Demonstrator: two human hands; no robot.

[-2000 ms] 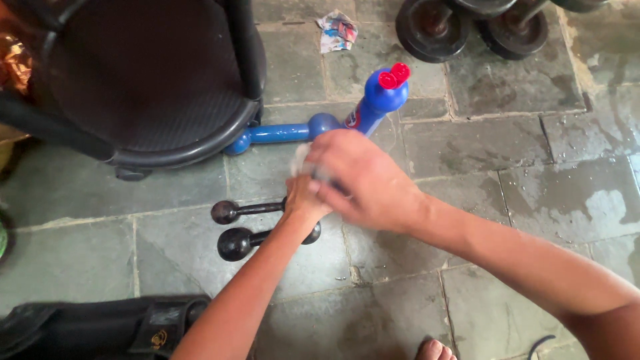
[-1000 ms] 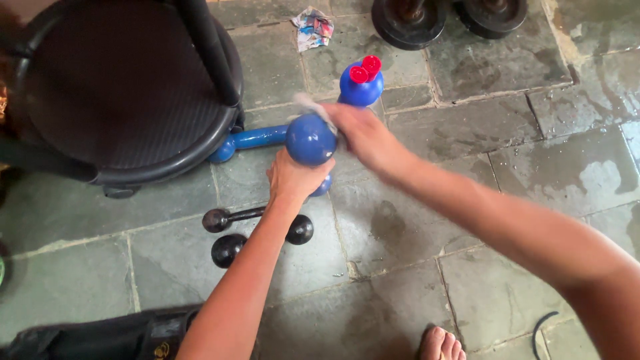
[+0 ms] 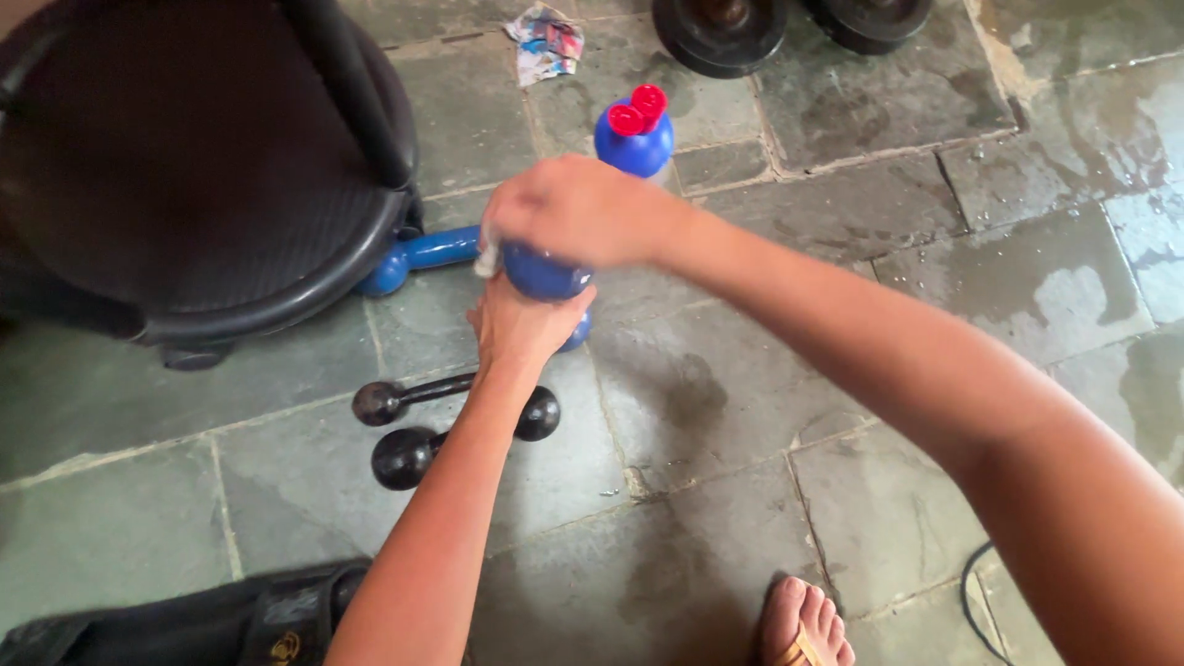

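My left hand (image 3: 523, 324) grips a blue dumbbell (image 3: 546, 273) by its handle, one round end up and the other partly visible below. Over the upper end lies my right hand (image 3: 583, 211), blurred, with a whitish cloth (image 3: 487, 257) in its fingers. Just beyond stands a blue bottle (image 3: 634, 143) with a red cap. A second blue dumbbell (image 3: 439, 248) lies on the floor beside the chair, partly hidden by my hands. Two black dumbbells (image 3: 377, 403) (image 3: 404, 458) lie by my left forearm, which covers part of them.
A black chair (image 3: 277, 319) stands at the left. Black weight plates (image 3: 721, 37) and a crumpled printed wrapper (image 3: 546, 43) are at the top. A black bag (image 3: 185, 620) lies bottom left, a thin black cable (image 3: 968, 592) bottom right. My foot (image 3: 805, 624) is on the wet stone-tiled floor.
My right hand has moved from the right side of the held dumbbell's upper end to over its top and far side. My left hand keeps its grip.
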